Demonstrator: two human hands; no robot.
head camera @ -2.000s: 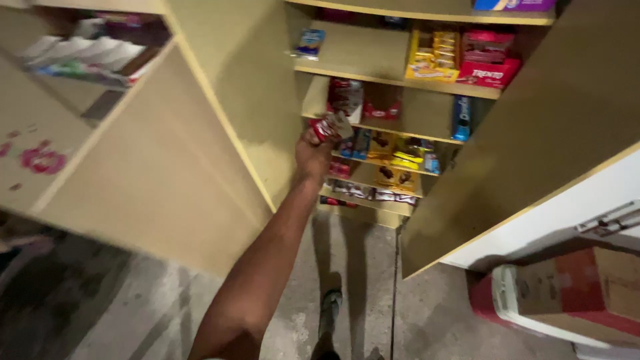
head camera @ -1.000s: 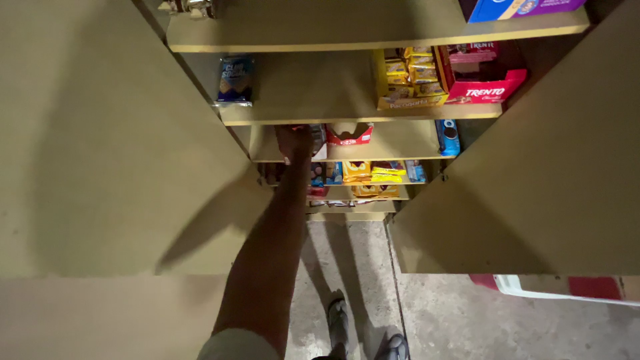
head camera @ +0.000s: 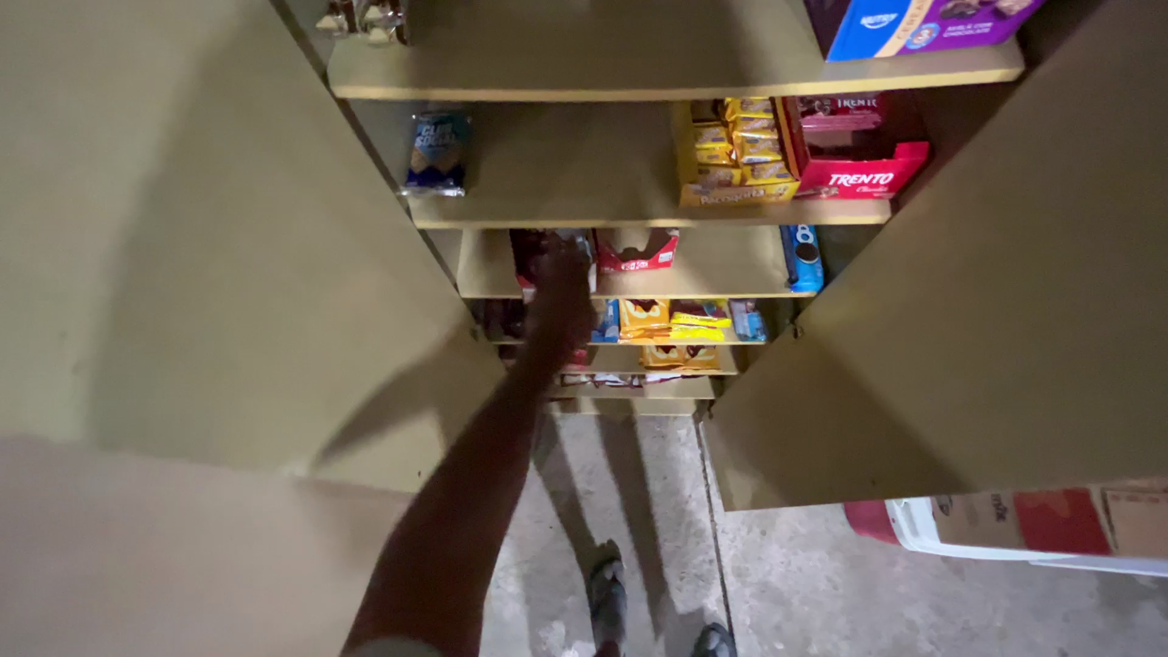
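My left hand reaches into the cabinet, over a dark red display box on the middle shelf. The hand is dim and blurred; its fingers and anything in them cannot be made out. Just right of it sits an open red carton with a cut-out front. A blue cookie packet stands at that shelf's right end. One shelf up are a blue cracker packet, a yellow box of small wrapped sweets and a red Trento box. My right hand is out of view.
Cabinet doors flank the shelves, left and right. A blue and purple box sits on the top visible shelf. Lower shelves hold orange packets and yellow packets. Cardboard cartons lie beyond the right door.
Two seconds back my left hand held a red and brown packet in front of the shelves; now it is in at the dark red display box. The view has shifted closer to the cabinet.
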